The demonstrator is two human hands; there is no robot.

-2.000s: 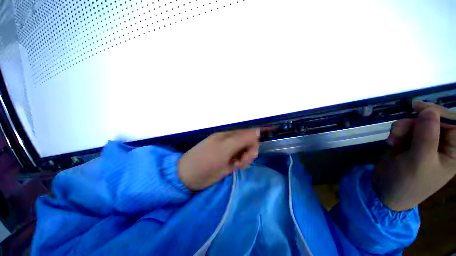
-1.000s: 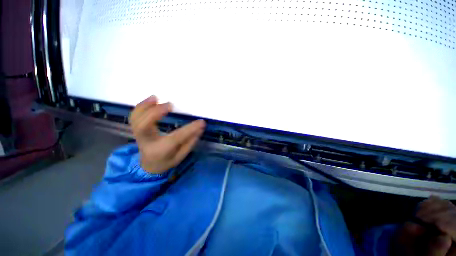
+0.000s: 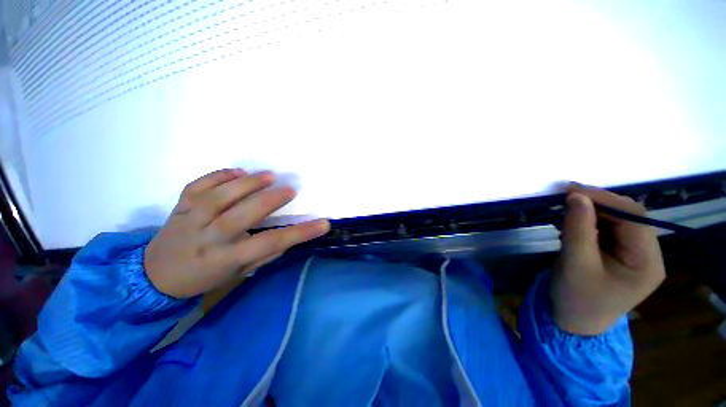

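A large bright white panel sheet (image 3: 382, 119) with rows of small dots at the upper left lies in front of me. A dark frame edge (image 3: 478, 220) with small fittings runs along its near side. My left hand (image 3: 231, 226) lies spread over the panel's near edge at the left, fingers apart, holding nothing visible. My right hand (image 3: 609, 254) is at the same edge on the right and pinches a thin dark strip (image 3: 665, 224) between thumb and fingers. The strip's loose end sticks out to the right.
A silver rail (image 3: 509, 242) runs along the panel's near side, close against my blue smock (image 3: 374, 318). Another dark frame edge (image 3: 16, 215) with a shiny line bounds the panel at the far left. The lower right is dark.
The view has turned, so the near edge now slopes up to the right. My right hand has come up from the lower right corner to the edge. My left hand now lies flatter over the panel edge.
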